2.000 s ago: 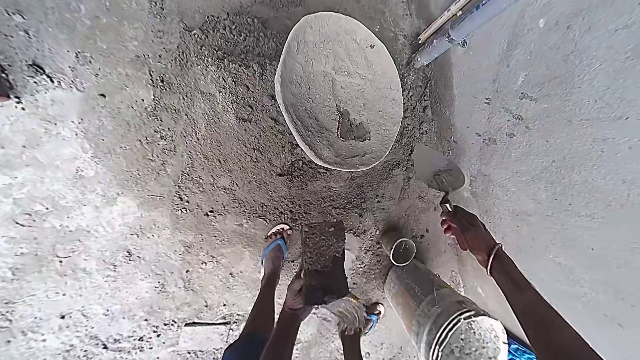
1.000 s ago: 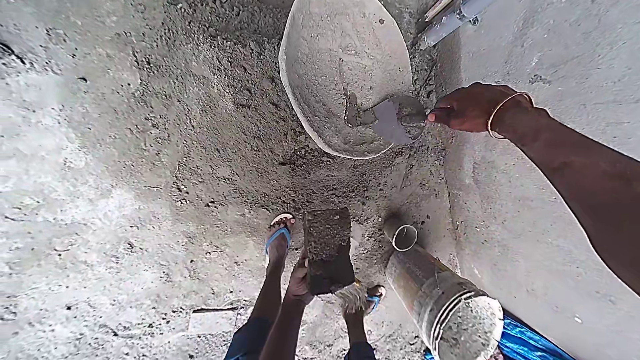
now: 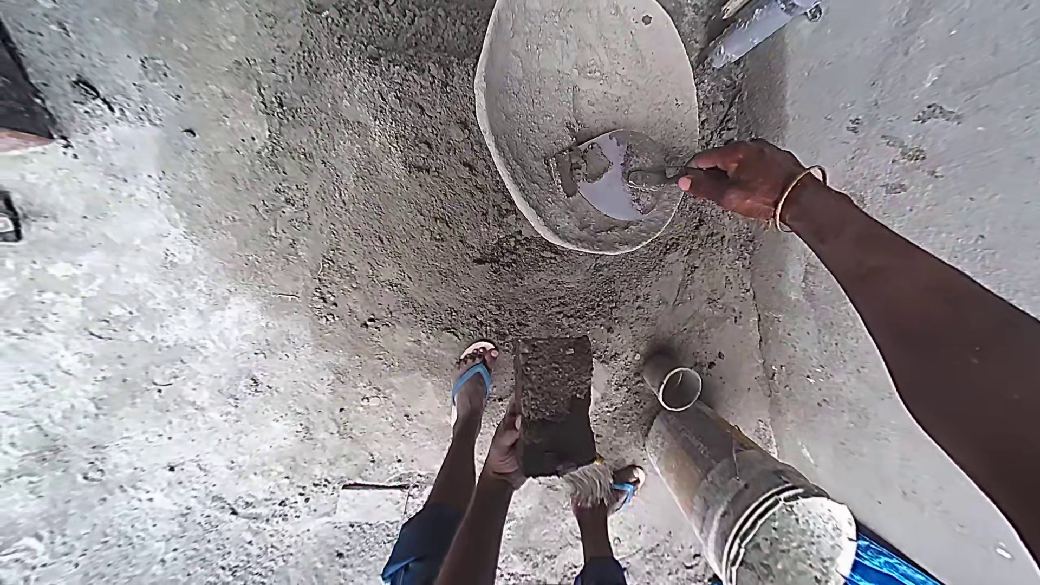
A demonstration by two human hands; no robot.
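Note:
My right hand [image 3: 747, 180], with a bangle at the wrist, grips the handle of a trowel [image 3: 619, 175]. The trowel's blade lies over mortar inside a round, shallow pan [image 3: 585, 73] coated with cement. My left hand [image 3: 508, 447] holds a dark, flat rectangular board or slab [image 3: 556, 406] by its left edge, low in the view between the feet. Rough mortar covers the upper part of that slab. At its lower right corner is a pale-bristled brush [image 3: 591, 483]; what holds the brush is hidden.
A mortar-stained bucket [image 3: 723, 496] stands at lower right, beside a short pipe [image 3: 680, 388] and a blue sheet [image 3: 886, 561]. A grey wall [image 3: 910, 162] runs along the right, with a pipe [image 3: 756, 32] near its top. Two sandalled feet [image 3: 473, 378] are on the rough floor.
My right hand has moved up from beside the bucket to the pan, bringing the trowel into it. The left hand still holds the slab at about the same place.

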